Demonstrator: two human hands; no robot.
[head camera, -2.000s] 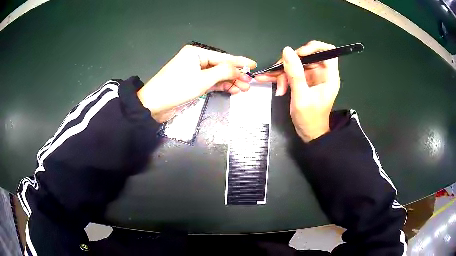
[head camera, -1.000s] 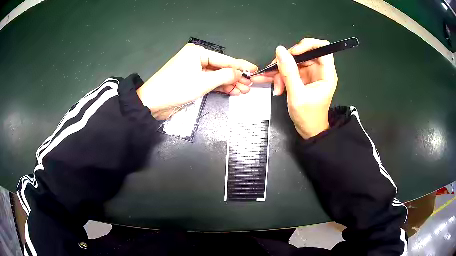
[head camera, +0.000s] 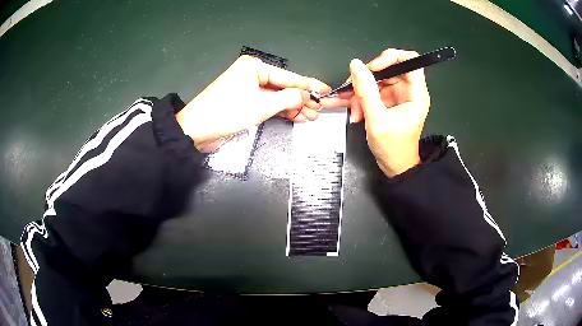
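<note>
My left hand (head camera: 255, 102) pinches a tiny dark and white component (head camera: 314, 96) between thumb and index finger. My right hand (head camera: 395, 111) holds black tweezers (head camera: 415, 65) pen-like, their tip at the component. A long white adhesive sheet (head camera: 316, 191) with rows of thin black pieces lies below the fingertips, its upper part bare white. A black handset housing (head camera: 233, 156) lies under my left hand. Its pale lower part and dark top end show; its middle is hidden by the hand.
The dark green tabletop (head camera: 191, 255) curves around the work. A pale strip (head camera: 523, 35) edges it at the upper right, and another shows at the upper left. A brown box (head camera: 536, 277) and shiny material (head camera: 565, 290) are at the lower right, beyond the table edge.
The tweezers and right hand have shifted slightly left. The small component now shows more clearly at the left fingertips. The sheet and housing sit slightly higher in view than two seconds ago.
</note>
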